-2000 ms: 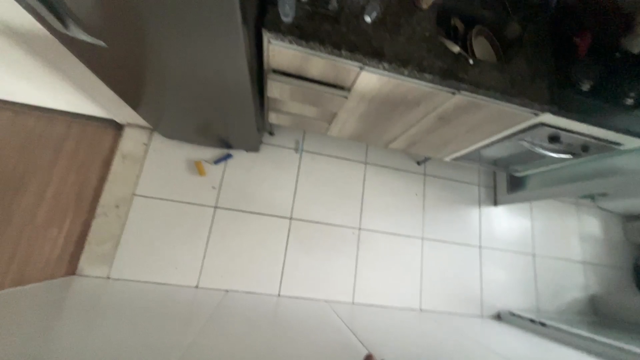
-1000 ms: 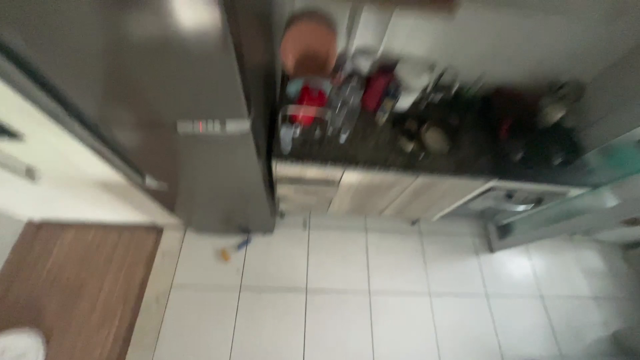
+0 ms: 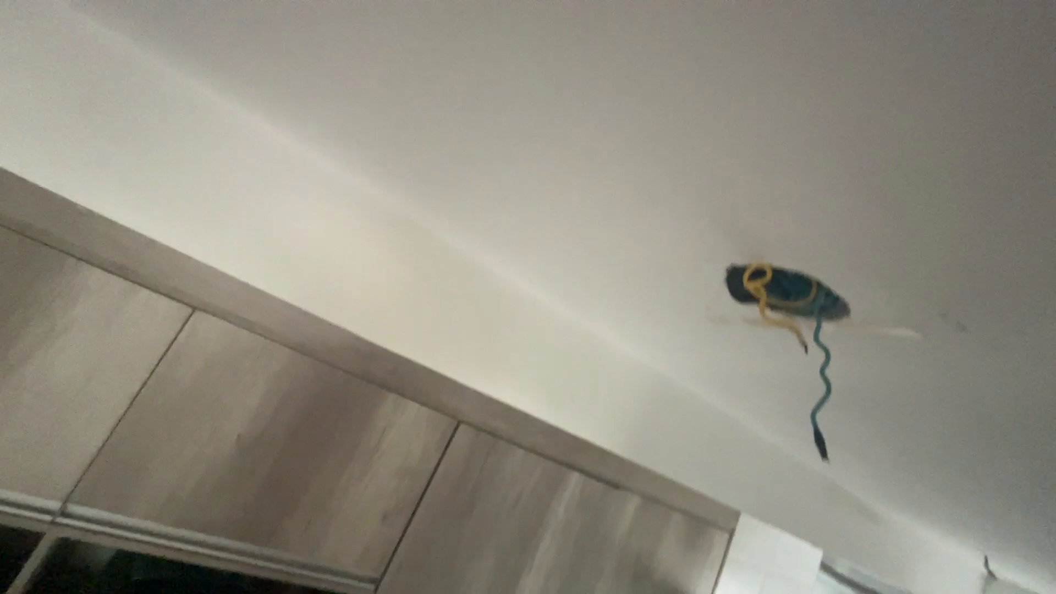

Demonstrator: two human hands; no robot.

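Neither my left hand nor my right hand is in view, so what they hold cannot be seen. Overhead, a round junction box opening (image 3: 788, 293) is set in the white ceiling (image 3: 511, 124). A yellow wire (image 3: 774, 318), looped at its top, comes out of the opening and ends in a dark tip. Beside it a longer, wavy green-blue wire (image 3: 825, 371) hangs down, its end wrapped in something black, perhaps electrical tape.
Wood-grain wall cabinets (image 3: 264, 429) run along the lower left, under a pale wall strip (image 3: 396, 256). Below them is a dark open shelf (image 3: 165, 569). White tile (image 3: 771, 553) shows at the lower right, and a short dark wire (image 3: 988, 567) near the right edge.
The view has swung up from the tiled floor and the kitchen counter to the ceiling and the wall cabinets.
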